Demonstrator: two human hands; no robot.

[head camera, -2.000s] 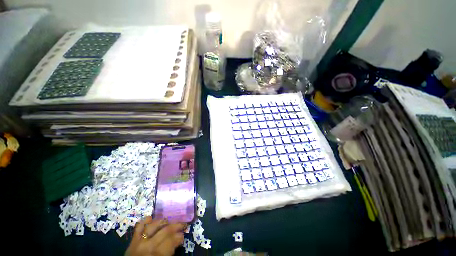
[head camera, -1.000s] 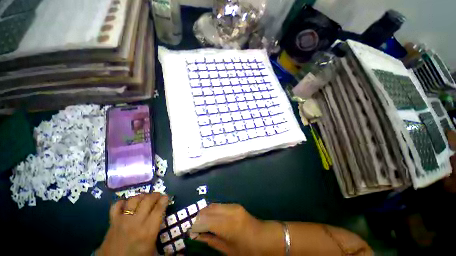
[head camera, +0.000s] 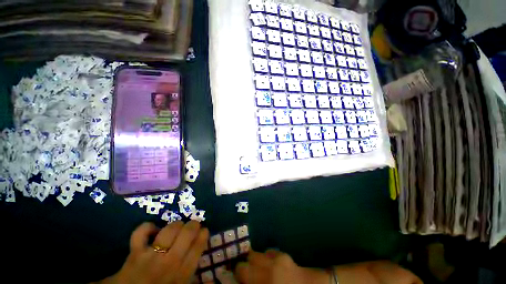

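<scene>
A small dark board panel [head camera: 224, 250] with rows of white squares lies at the bottom centre, partly hidden by both hands. My left hand [head camera: 166, 254], with a ring, rests on its left side, fingers curled over its edge. My right hand [head camera: 269, 267] is at its lower right edge, fingertips touching it; a fingertip grip on a piece cannot be told. The heap of white square pieces [head camera: 61, 122] lies at the left, with the lit smartphone [head camera: 147, 130] beside it. One loose white piece [head camera: 242, 207] lies above the panel.
A white padded stack [head camera: 236, 111] holds a large grid of white squares [head camera: 310, 86]. Layered sheet stacks stand at the upper left [head camera: 94, 28] and right [head camera: 444, 161]. A clear bottle [head camera: 419, 77], a black round item [head camera: 419, 21] and a yellow tool [head camera: 394, 182] are near the right stack.
The view has moved closer and lower over the bench. My left hand has left the phone for the panel, and my right hand has come in at the panel's right side.
</scene>
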